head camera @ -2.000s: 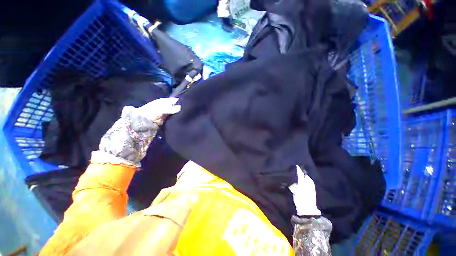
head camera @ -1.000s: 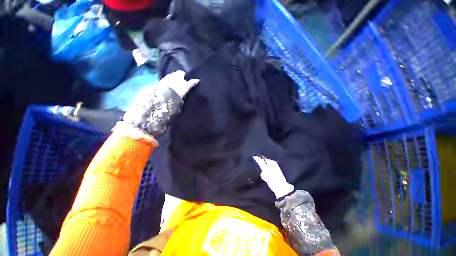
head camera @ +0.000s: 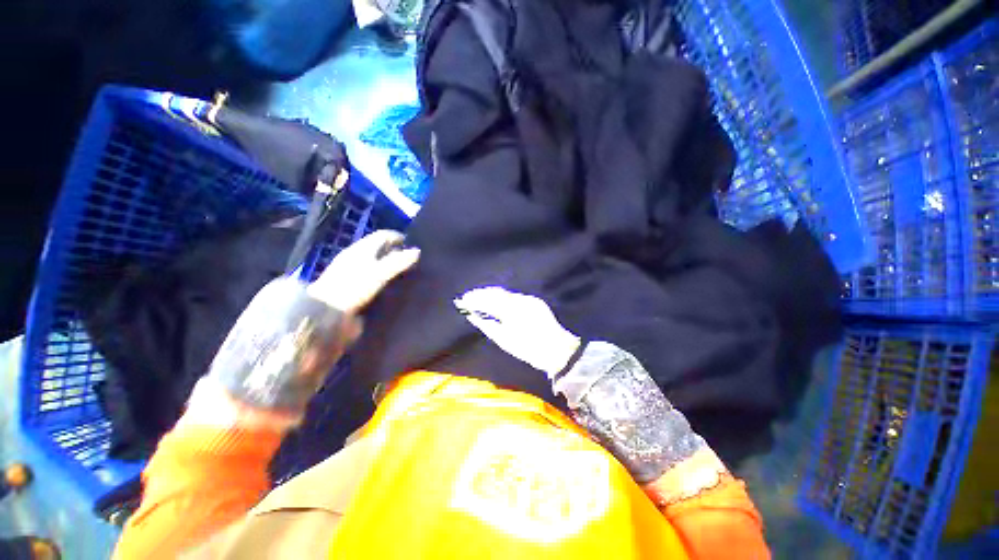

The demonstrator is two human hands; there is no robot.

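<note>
A dark jacket (head camera: 570,263) lies across my lap and extends forward in loose folds. My left hand (head camera: 367,269), pale-gloved, is at the jacket's left edge with fingers bent and dark cloth between thumb and fingers. My right hand (head camera: 524,328), also pale-gloved, lies low over the jacket near its middle, fingers pointing left. A tiny dark spot shows at its fingertips; I cannot tell whether it is a tool or cloth. The underside of the right hand is hidden.
A blue lattice crate (head camera: 68,263) at left holds dark garments (head camera: 186,317). A dark strip with pale fittings (head camera: 274,148) hangs over its rim. Another blue crate (head camera: 805,131) stands beyond the jacket, with more crates (head camera: 898,438) at right. A blue bag (head camera: 287,33) lies ahead.
Since one second ago, my left hand has come back nearer my body along the jacket's left side. My right hand has moved left, closer to it. The jacket's folds have shifted, and the camera view has turned.
</note>
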